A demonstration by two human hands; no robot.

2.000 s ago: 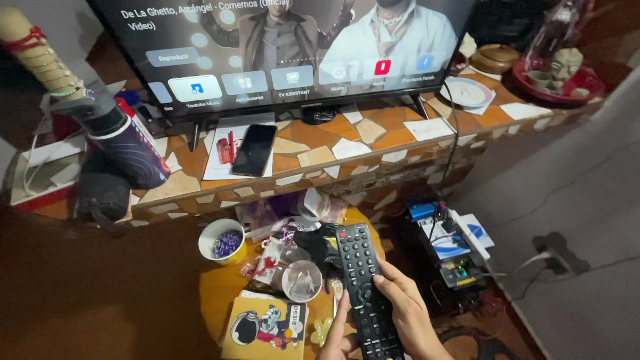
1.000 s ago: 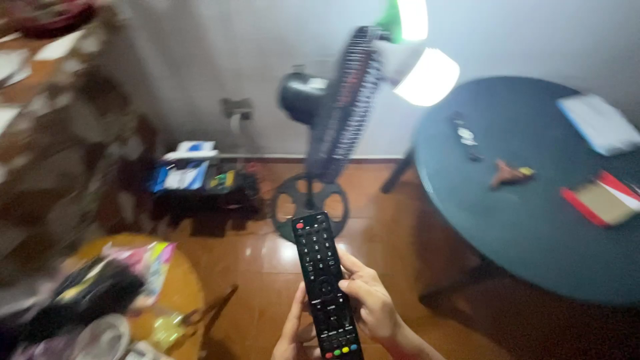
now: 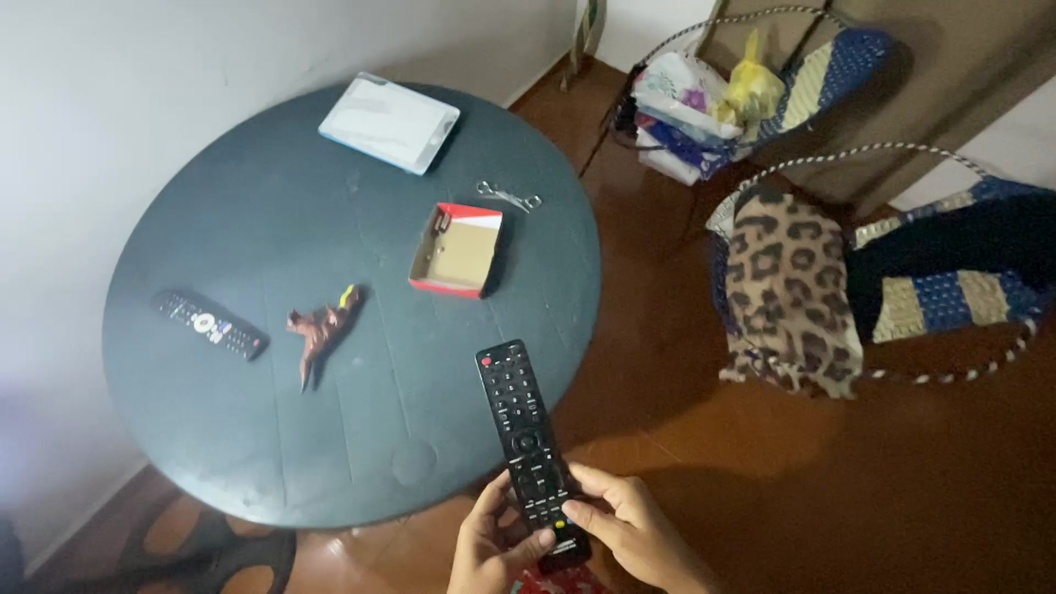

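A long black remote control [image 3: 528,445] is held between both hands near the bottom centre, its red button at the far end. My left hand [image 3: 495,536] grips its lower left side, thumb on the lower front. My right hand [image 3: 627,524] holds the right side, thumb near the coloured buttons. Beyond them, on the dark round table [image 3: 355,247], lie a second black remote control [image 3: 210,324], a crumpled brown wrapper [image 3: 323,326] and an open red cardboard box [image 3: 458,250].
A white flat package [image 3: 390,122] and a small metal and clear object [image 3: 509,196] lie toward the table's far side. At the right, one woven chair [image 3: 940,305] bears a leopard-print cloth [image 3: 788,289]; another holds plastic bags [image 3: 689,99]. A dark round base [image 3: 206,544] stands at lower left.
The view has swung far right, from the television and shelf past a fan to the round table and chairs. Both hands still hold the remote control; their thumbs now rest nearer its lower end.
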